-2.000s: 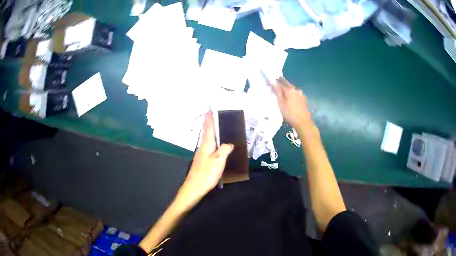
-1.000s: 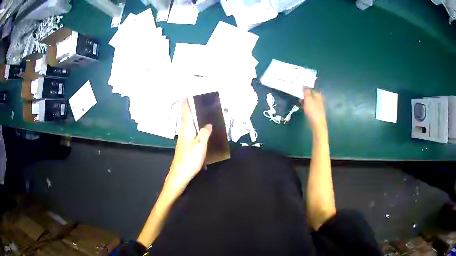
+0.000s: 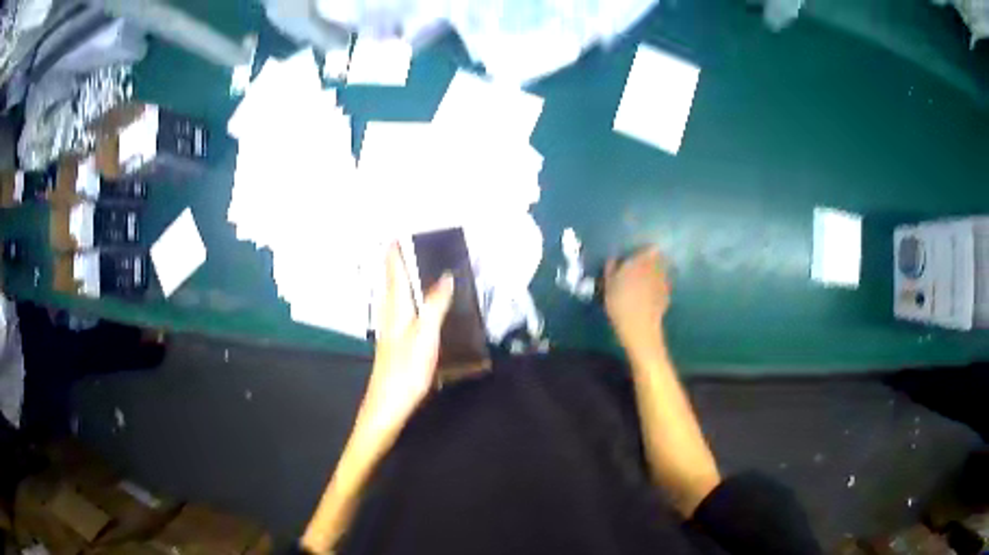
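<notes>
My left hand (image 3: 409, 325) holds a small retail box (image 3: 451, 304), dark brown on the side facing up, over the front edge of the leaflet heap. My right hand (image 3: 638, 291) is low over the green bench, its fingers curled and blurred, beside a small white cable bundle (image 3: 573, 262). Whether the right fingers hold anything is hidden. White leaflets (image 3: 304, 184) lie in a wide heap in front of me. A lone white leaflet (image 3: 657, 98) lies apart on the bench at the back.
Open boxes (image 3: 105, 228) stand in a row at the left, near a lone white card (image 3: 178, 253). Bagged items (image 3: 531, 33) are piled at the back. A white card (image 3: 837, 247) and finished boxes (image 3: 935, 273) are at the right. Brown cartons (image 3: 98, 504) are on the floor.
The leaflet that my right hand touched now lies farther back, released. My right hand has come nearer to me, by the cables. My left hand still holds the box.
</notes>
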